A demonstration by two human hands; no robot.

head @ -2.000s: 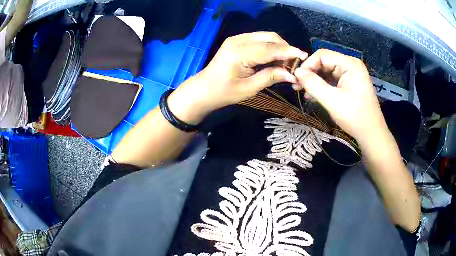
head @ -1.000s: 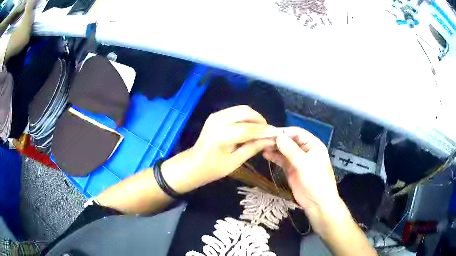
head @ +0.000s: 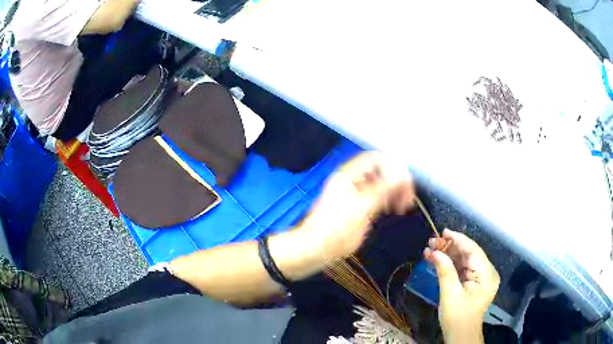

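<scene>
My left hand (head: 366, 198) is blurred above my lap, its fingers closed at the upper end of a brown cord (head: 427, 216). My right hand (head: 465, 275) pinches the lower end of this cord between thumb and fingertips. Whether a small tab is also in the pinch, I cannot tell. A bundle of thin brown cords (head: 366, 285) lies across my lap below my hands. One loose cord curves beside it. Small brown tabs (head: 496, 109) lie heaped on the white table.
The white table (head: 376, 74) crosses the upper right, its edge close to my hands. Brown rounded panels (head: 165, 185) lie on a blue plastic crate (head: 269, 195) at left. Another person's arm and pale sleeve (head: 47, 67) show at upper left.
My hands have moved apart, left hand up and to the left of the right one, with the cord stretched between them. The view has turned, showing more table and the tab heap.
</scene>
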